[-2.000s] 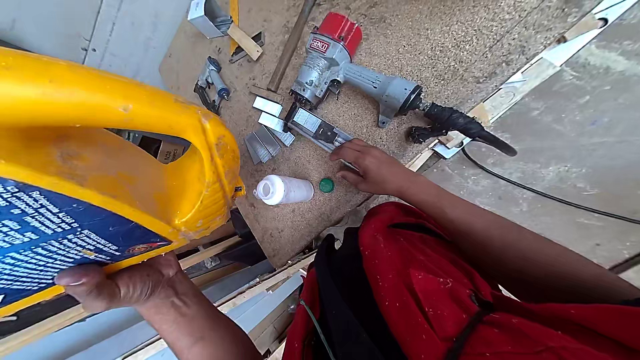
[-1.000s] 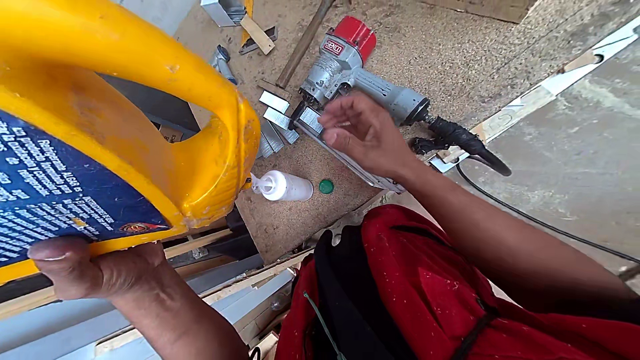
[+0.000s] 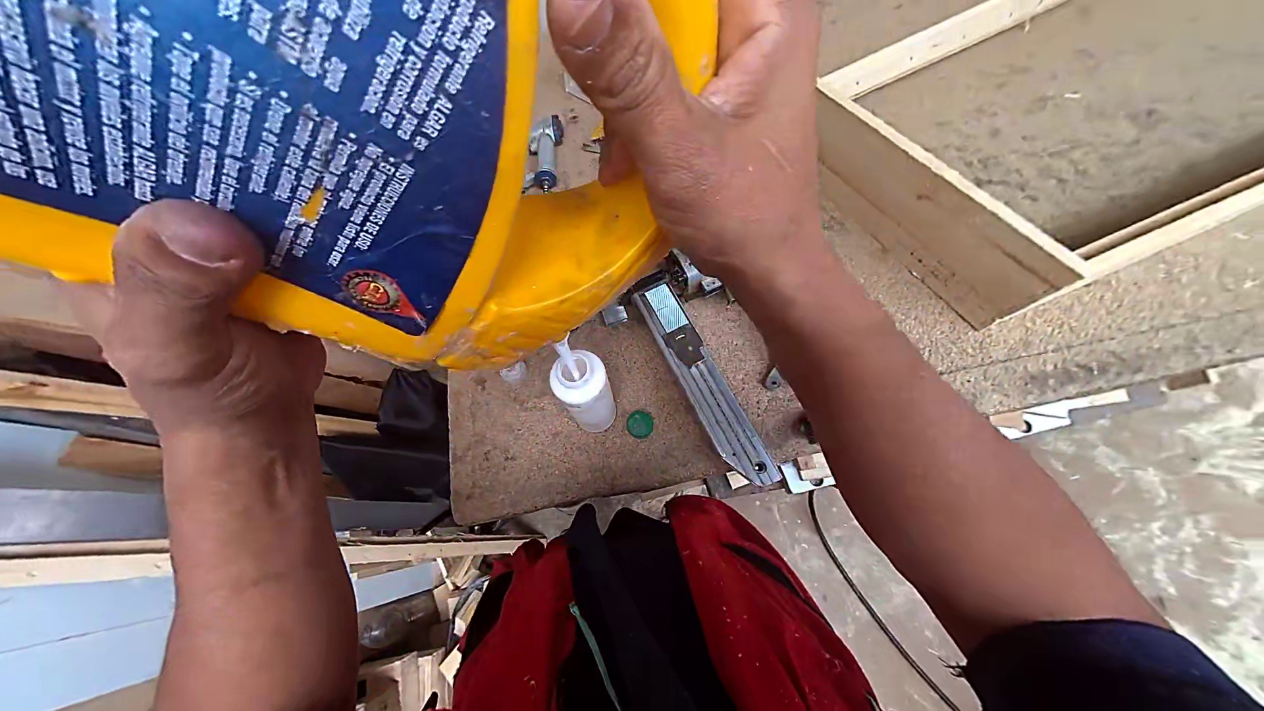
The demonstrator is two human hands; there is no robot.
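A yellow plastic jug (image 3: 583, 262) with a blue printed label fills the upper left, tilted over the board. My left hand (image 3: 202, 306) grips its lower edge, thumb on the label. My right hand (image 3: 706, 128) is closed around the handle. White liquid runs from the jug into the mouth of a small white plastic bottle (image 3: 585, 395) standing upright below. A green cap (image 3: 640, 425) lies just right of the bottle. Farther right, the pneumatic stapler's magazine (image 3: 706, 380) shows; most of the tool is hidden behind my right hand and arm.
The bottle stands on a particle board (image 3: 513, 459). A small air tool (image 3: 544, 153) lies behind the jug. A wooden frame (image 3: 948, 197) is at the upper right, and a black hose (image 3: 869, 592) runs along the floor. Wood strips (image 3: 79, 395) lie at the left.
My right hand has moved from beside the stapler to the jug's handle. White liquid now enters the bottle in a stream. The view has shifted.
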